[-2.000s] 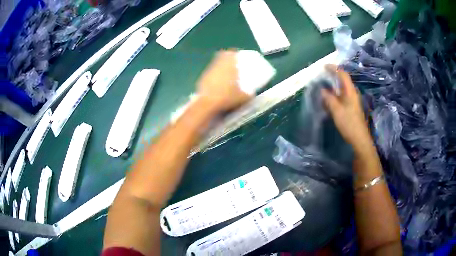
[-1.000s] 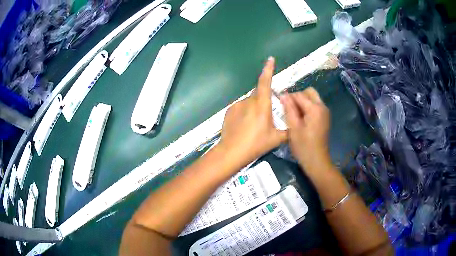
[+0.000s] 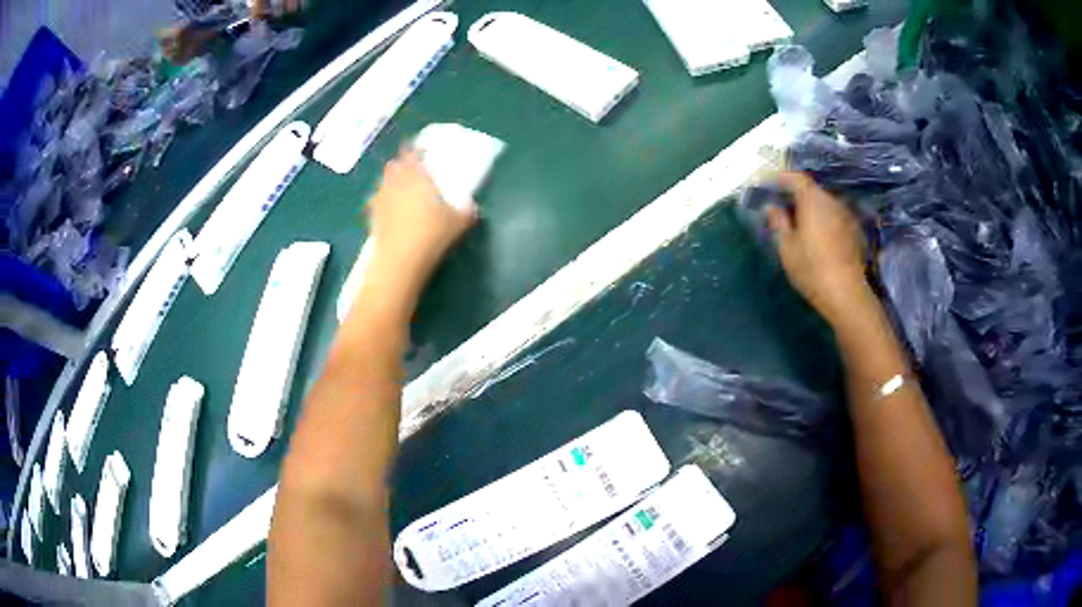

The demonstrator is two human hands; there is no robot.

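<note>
My left hand [image 3: 415, 213] is over the green belt [image 3: 522, 237], closed around a long white carton [image 3: 463, 160]; its far end sticks out past the fingers and part shows beside my forearm. My right hand [image 3: 813, 243] is at the left edge of the bag heap [image 3: 949, 273], its fingertips on a crinkled grey-purple bag. Two white cartons with printed backs up, one [image 3: 546, 498] behind the other [image 3: 629, 540], lie on the near dark green surface. A single bag [image 3: 730, 391] lies behind them to the right.
Several white cartons ride the curved belt at left and top. A white guide rail [image 3: 593, 267] runs diagonally between belt and near surface. Another bag heap [image 3: 83, 178] is at upper left, with part of a person's hand [image 3: 196, 36] above it.
From one second ago, my hands have parted: the left moved up-left over the belt with a carton, the right moved up-right to the bag heap. The belt cartons have shifted.
</note>
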